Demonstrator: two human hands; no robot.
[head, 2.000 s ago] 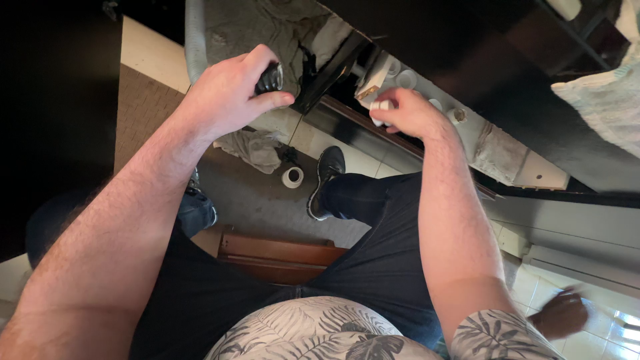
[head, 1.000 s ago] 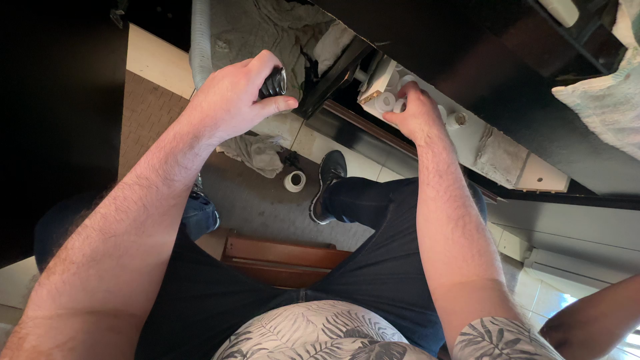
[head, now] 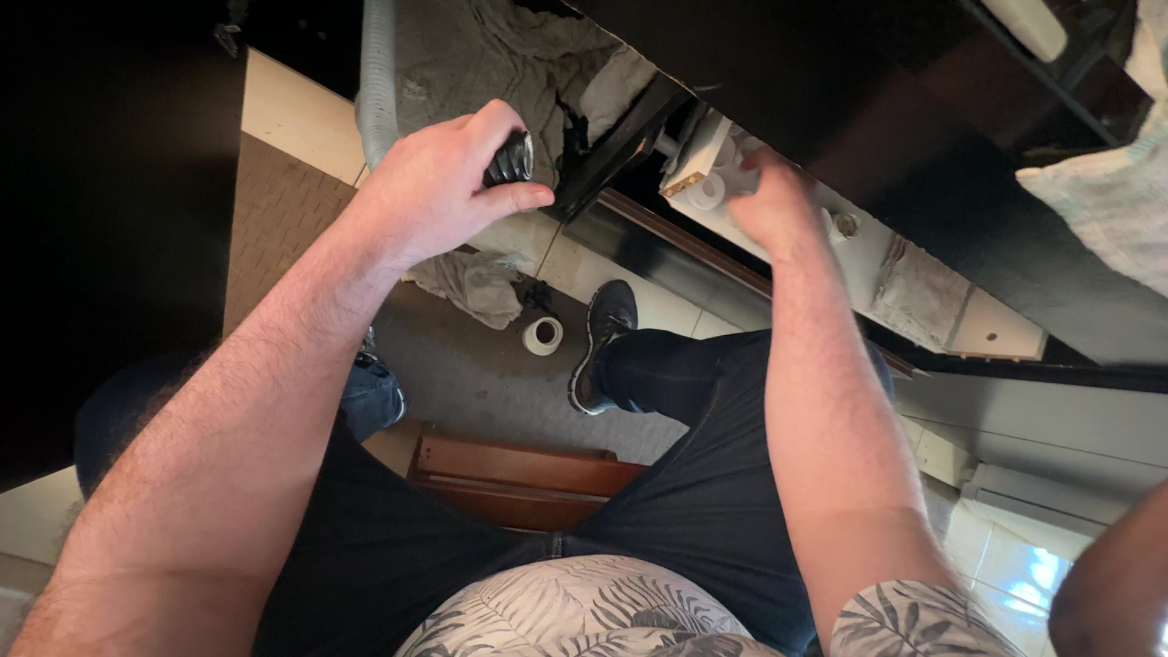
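My left hand (head: 456, 178) is closed around a black ribbed cylindrical piece (head: 511, 160), whose open end shows beside the thumb. My right hand (head: 776, 205) reaches into a long white tray or drawer (head: 858, 265) under the dark cabinet edge, its fingers among white round plastic parts (head: 705, 191). The fingertips are partly blurred, so whether they grip a part is unclear. A small round fitting (head: 845, 225) lies in the tray right of that hand.
A grey corrugated hose (head: 375, 82) hangs beside crumpled cloths (head: 493, 59). On the floor lie a rag (head: 474, 285) and a white ring-shaped part (head: 542, 336) near my shoe (head: 610, 338). A wooden stool (head: 520, 474) is below me; another person's arm (head: 1113, 575) is at lower right.
My right hand, which held a small white part two seconds ago, has moved into the tray among the white parts. The left hand keeps its hold. The other person's arm has shifted.
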